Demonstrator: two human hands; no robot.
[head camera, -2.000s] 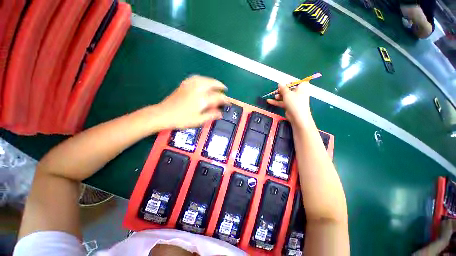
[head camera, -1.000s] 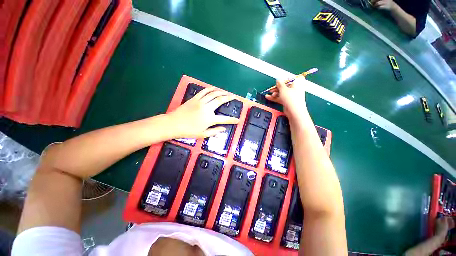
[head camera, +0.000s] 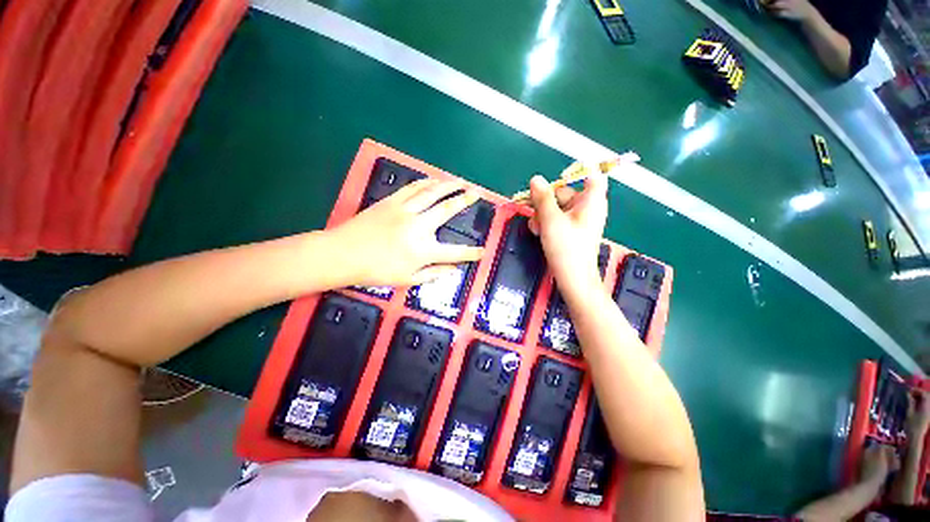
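A red-orange foam tray lies in front of me with two rows of black phones, such as the one at lower left, white labels toward me. My left hand lies flat with spread fingers over the second phone of the far row. My right hand holds a thin yellow tool like a pen above the tray's far edge. Its fine tip points left, near the top of that second phone. Whether a small piece is on the tip, I cannot tell. My right forearm covers part of the phones at right.
Thick red-orange stacked trays stand at the left. A pale line crosses the green bench. Yellow-and-black housings lie on the far side. Another person's arm is at upper right, and hands at a red tray at lower right.
My left hand has come down onto the phones and stays there. My right hand has moved from the bench beyond the tray to its far edge, with the tool. The far housings have shifted right.
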